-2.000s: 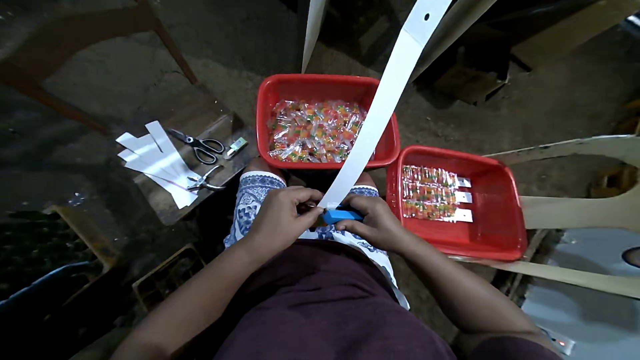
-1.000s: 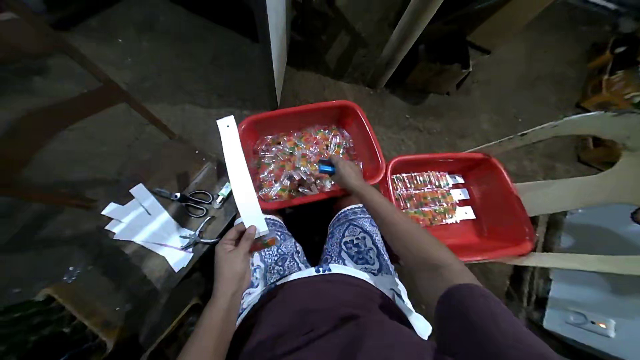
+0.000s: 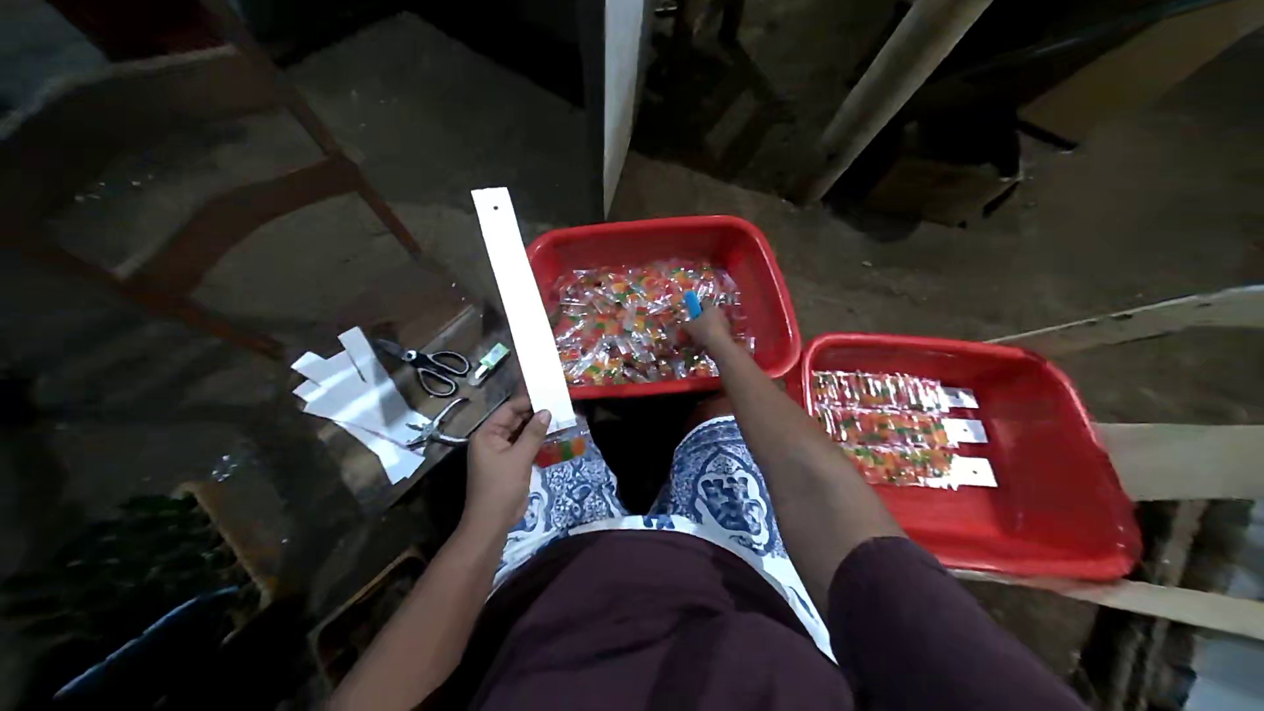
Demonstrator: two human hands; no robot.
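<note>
My left hand grips the lower end of a long white card strip, which has a small hole near its top. A clear packet of colourful sweets hangs at the strip's bottom end, beside my thumb. My right hand reaches into a red plastic basin and holds a blue tool, possibly a stapler. Many small wrapped sweets fill that basin around it; my fingertips are partly hidden among them. A second red basin holds three white strips covered with sweet packets.
On a small wooden stand at the left lie several white card pieces, black-handled scissors, pliers and a small green-and-white box. A wooden chair stands at the upper left; a pale post rises behind the first basin.
Two seconds ago both hands were together at the strip's lower end with the blue tool. My right hand has since moved into the sweets basin with it; my left hand has moved left with the strip.
</note>
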